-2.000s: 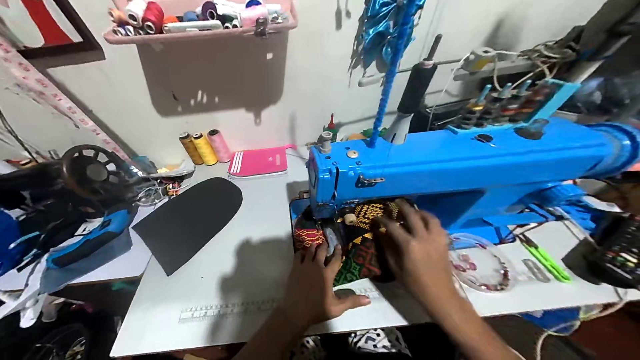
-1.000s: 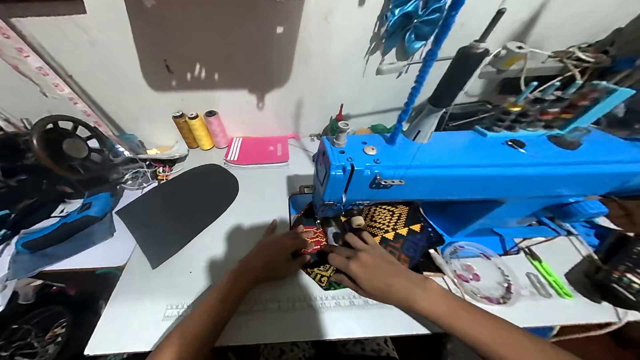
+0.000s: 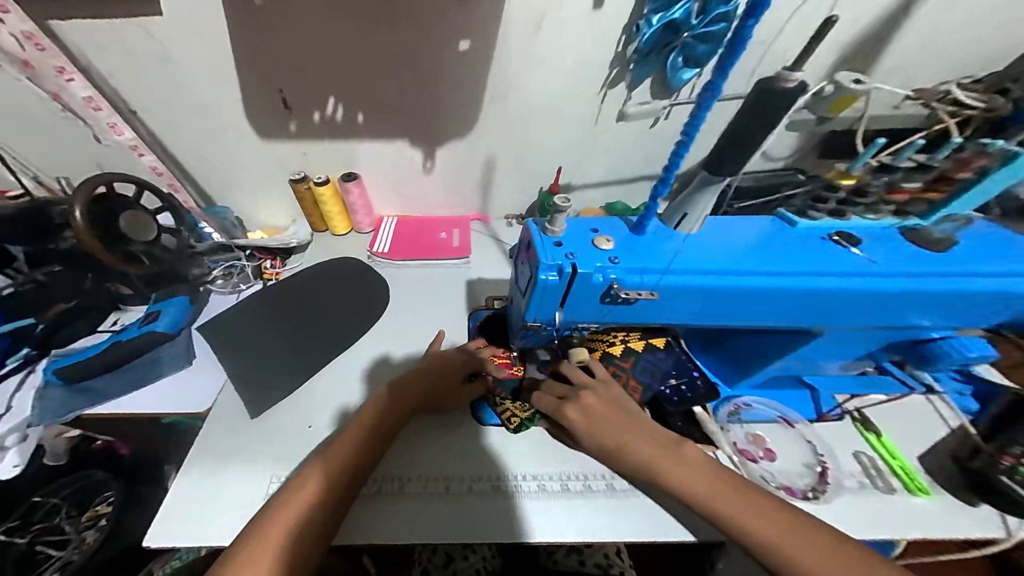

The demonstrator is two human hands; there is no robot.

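A blue sewing machine (image 3: 768, 280) stands on the white table, its needle end at the middle of the view. Patterned fabric (image 3: 640, 360), black with yellow, red and green woven motifs, lies under the presser foot area and spreads to the right beneath the arm. My left hand (image 3: 452, 376) rests its fingertips on the fabric's red part, left of the needle, thumb apart. My right hand (image 3: 588, 404) presses on the fabric just right of and in front of the needle, fingers bent. The needle tip and the fabric's edge under my fingers are hard to make out.
A black rounded fabric piece (image 3: 300, 332) lies left. Behind are thread cones (image 3: 326, 204) and a pink notebook (image 3: 422, 239). A clear ruler (image 3: 496, 484) is printed or laid near the front edge. Right lie a clear round dish (image 3: 776, 448) and green thread snips (image 3: 892, 454). Another machine's handwheel (image 3: 136, 224) stands left.
Both hands have shifted on the fabric since two seconds ago; my right hand has come down from the upper right of it to beside the needle. The view has moved closer.
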